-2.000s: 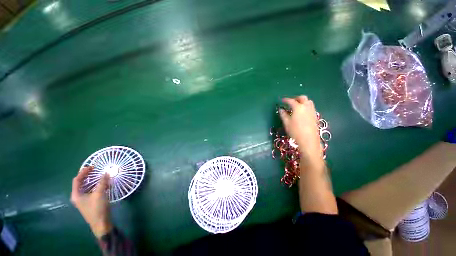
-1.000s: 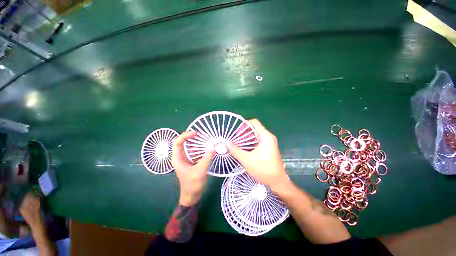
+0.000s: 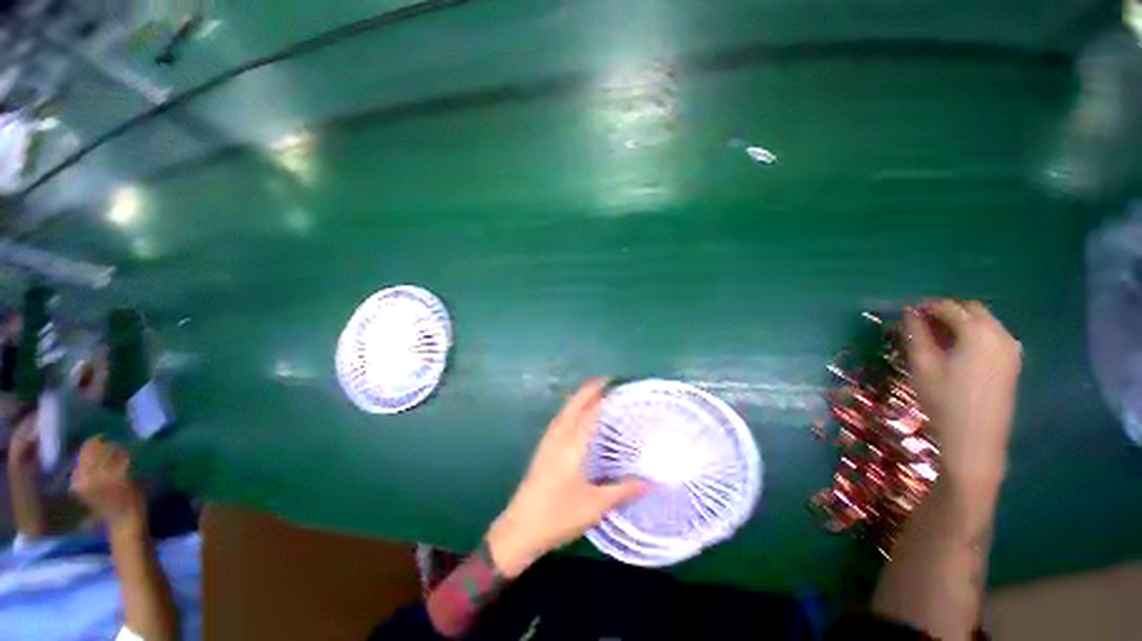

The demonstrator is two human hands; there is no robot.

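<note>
A stack of white fan grilles (image 3: pixel 701 470) lies on the green surface in front of me. My left hand (image 3: pixel 564 470) is at the stack's left side, thumb over the top grille and fingers at its rim. A single white grille lies apart at the left, also on the green surface. A pile of loose copper rings (image 3: pixel 877 451) lies at the right, blurred. My right hand (image 3: pixel 971 363) is at the pile's far right edge, fingers curled; blur hides whether a ring is between them.
A clear poly bag (image 3: pixel 1117 326) is cut off at the right edge. Another person's hands and blue clothing (image 3: pixel 75 582) show at lower left. Brown cardboard (image 3: pixel 288 576) is below the surface's near edge. A small white scrap (image 3: pixel 760 154) lies farther back.
The grille held in both hands a second ago is no longer between them. My left hand has moved right and down onto the stack; my right hand has moved right to the rings.
</note>
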